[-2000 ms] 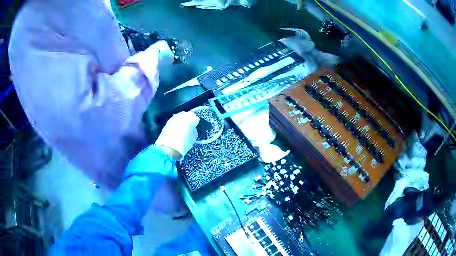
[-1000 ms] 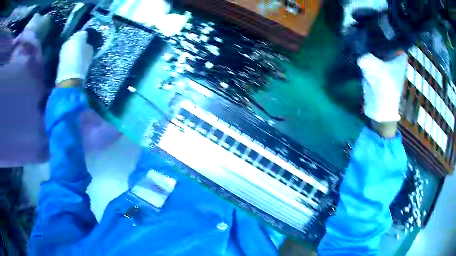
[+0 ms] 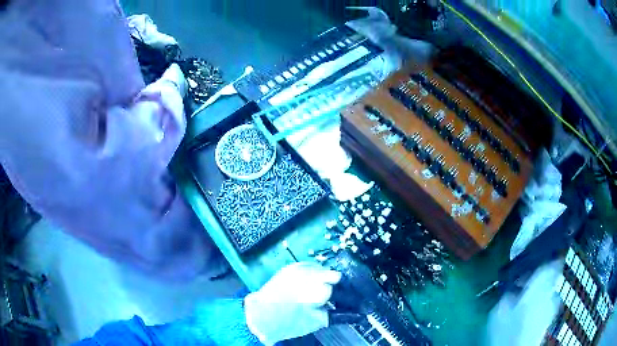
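Note:
My left hand, in a white glove, is over the left end of the metal panel at the bottom edge. Its dark fingertips blend with the dark jig, so I cannot tell whether they hold something. My right hand, white-gloved and blurred, is at the lower right. It is around a dark tool, probably an electric screwdriver, whose thin tip points down and left. Tiny screws fill a black square tray, with a small round dish of screws on top. The panel is mostly cut off below.
A thick wooden tray bears rows of small black parts. White-tipped black leads lie before it. Another wooden tray is at far right. Long slotted panels lie behind the screws. A person in a lilac coat works at left.
My left hand has left the round dish and moved right to the panel. The view swung down and back up. The dark tool now slants across the right side by my right hand.

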